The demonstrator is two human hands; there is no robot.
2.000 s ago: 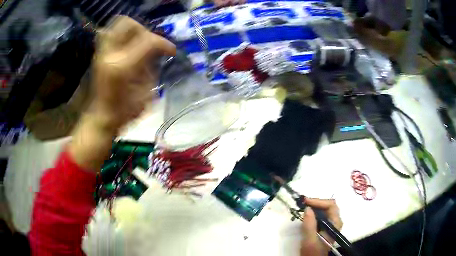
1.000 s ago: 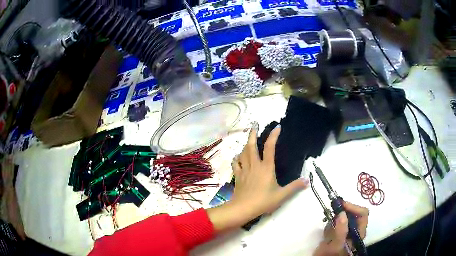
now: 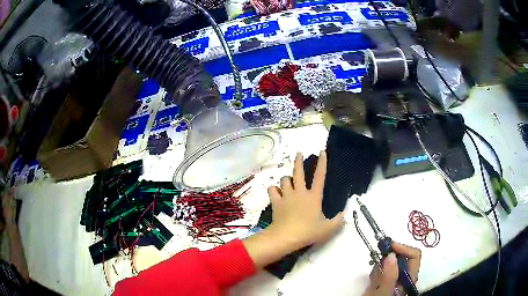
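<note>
My left hand (image 3: 301,211) lies palm down with fingers spread on the row of dark overlapping panels (image 3: 350,167). The sleeve is red. A green strip of a panel shows at the left edge of this hand; the rest under it is hidden. My right hand (image 3: 396,269) holds a soldering iron (image 3: 382,238) by its black handle, its metal tip pointing up and left, with a thin curved guide tube beside it. The tip is clear of the panels, to their right. A pile of red and black connector leads (image 3: 215,211) lies left of my left hand.
Wired panels (image 3: 124,208) lie piled at left. A clear hood (image 3: 226,159) on a ribbed hose stands behind the leads. A soldering station (image 3: 425,153), solder spool (image 3: 387,66), red bands (image 3: 423,228) and green-handled tool (image 3: 505,193) are at right. A cardboard box (image 3: 87,147) is back left.
My left hand has come down from the raised position at left onto the panels, covering the green-backed one. The iron has moved right, away from that panel. In the last second both hands moved little.
</note>
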